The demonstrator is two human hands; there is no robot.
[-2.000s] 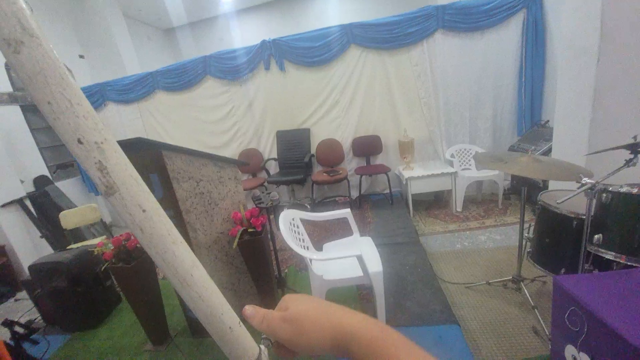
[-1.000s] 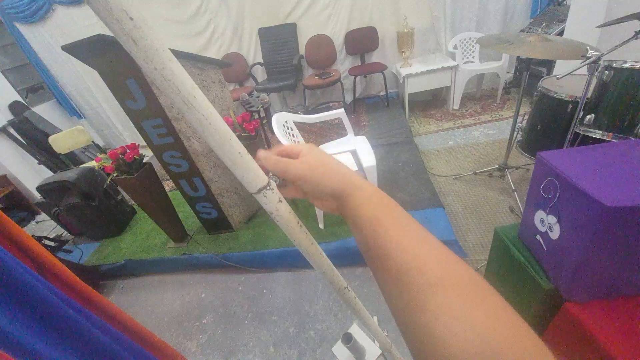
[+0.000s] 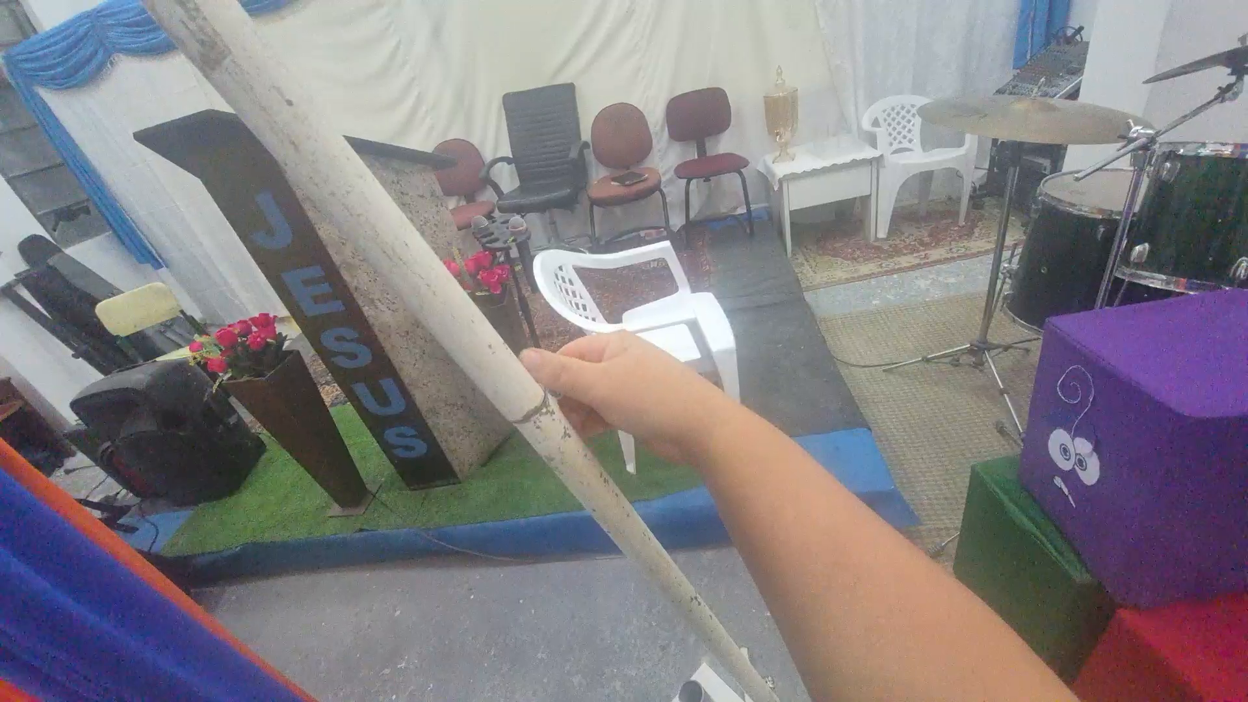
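Observation:
A worn white metal pole (image 3: pixel 429 283) crosses the view from the upper left down to the bottom, tilted in the picture. My right hand (image 3: pixel 619 390) is at its right side, near a joint (image 3: pixel 531 408) in the pole; the thumb touches the pole, and the other fingers are partly hidden, so a full grip cannot be told. By the pole's lower end is a white piece with a round dark opening (image 3: pixel 692 690), cut off by the frame's edge. My left hand is out of view.
Behind stand a lectern (image 3: pixel 331 322) on green turf, a flower vase (image 3: pixel 302 419), a white plastic chair (image 3: pixel 682 307) and a loudspeaker (image 3: pixel 161 424). At right are drums (image 3: pixel 1072 244) and purple (image 3: pixel 1150 429), green (image 3: pixel 1024 546) and red (image 3: pixel 1180 648) blocks.
The view has tipped downward, bringing the floor and the pole's lower part into sight. My right hand, low in the oldest frame, now shows with the forearm beside the pole's joint.

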